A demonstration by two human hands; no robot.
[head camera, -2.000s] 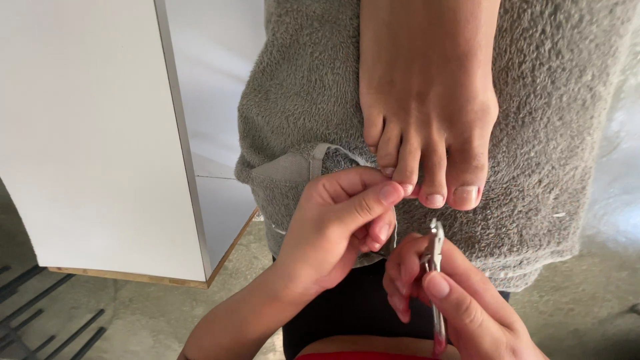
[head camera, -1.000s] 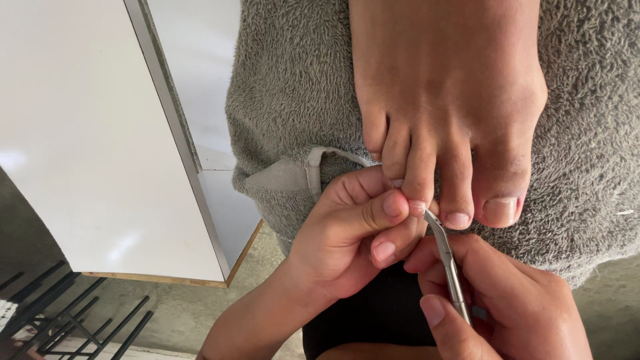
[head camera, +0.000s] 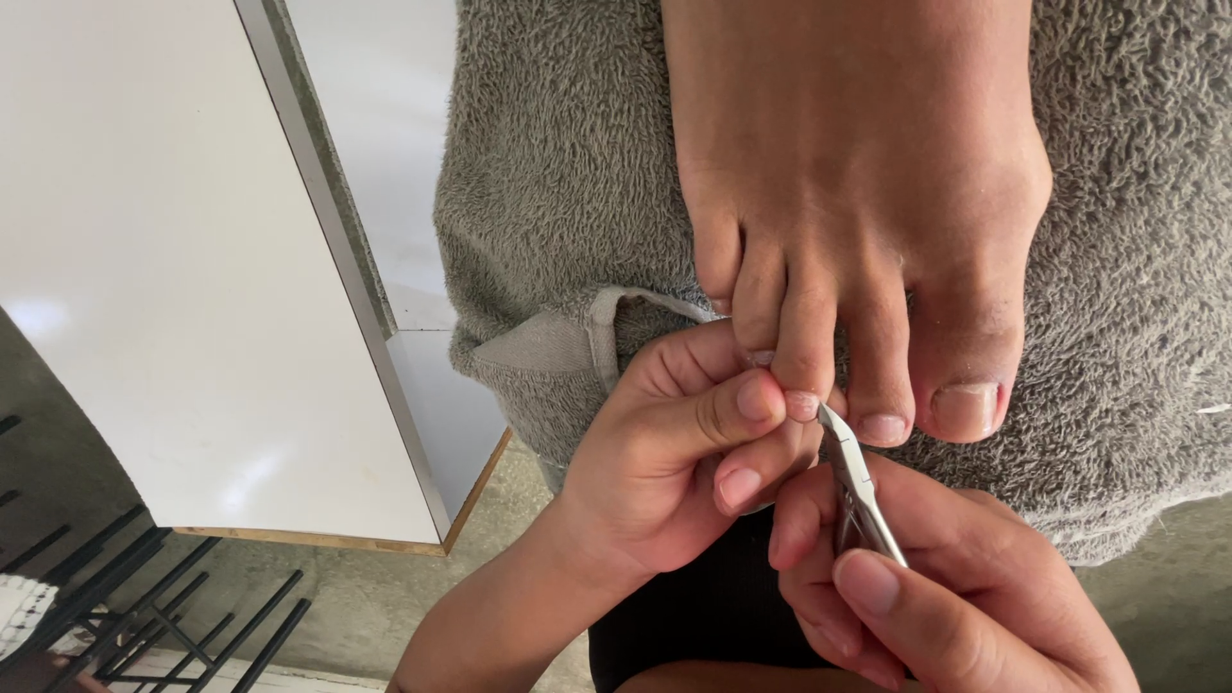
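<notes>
Another person's bare foot (head camera: 857, 173) rests on a grey terry towel (head camera: 558, 154), toes pointing down the view. My left hand (head camera: 674, 443) grips the middle toe (head camera: 805, 337) near its tip, thumb at the nail's side and fingers beneath. Metal cuticle nippers (head camera: 857, 472) are held in my right hand (head camera: 953, 577), between thumb and fingers. Their jaws touch the edge of the middle toe's nail, on the side facing the big toe (head camera: 965, 385). Part of the nippers' handles is hidden by my fingers.
At left stands a white panelled piece of furniture (head camera: 192, 269) with a grey edge strip. Black metal bars (head camera: 221, 616) lie below it, over a concrete floor (head camera: 385, 597). A fabric loop and patch (head camera: 549, 342) show on the towel. A small white fragment (head camera: 1215, 409) lies at its right.
Two seconds ago the nippers were apart from the toes, below the second toe; now their tips are at the middle toe's nail. The view has come closer to the foot.
</notes>
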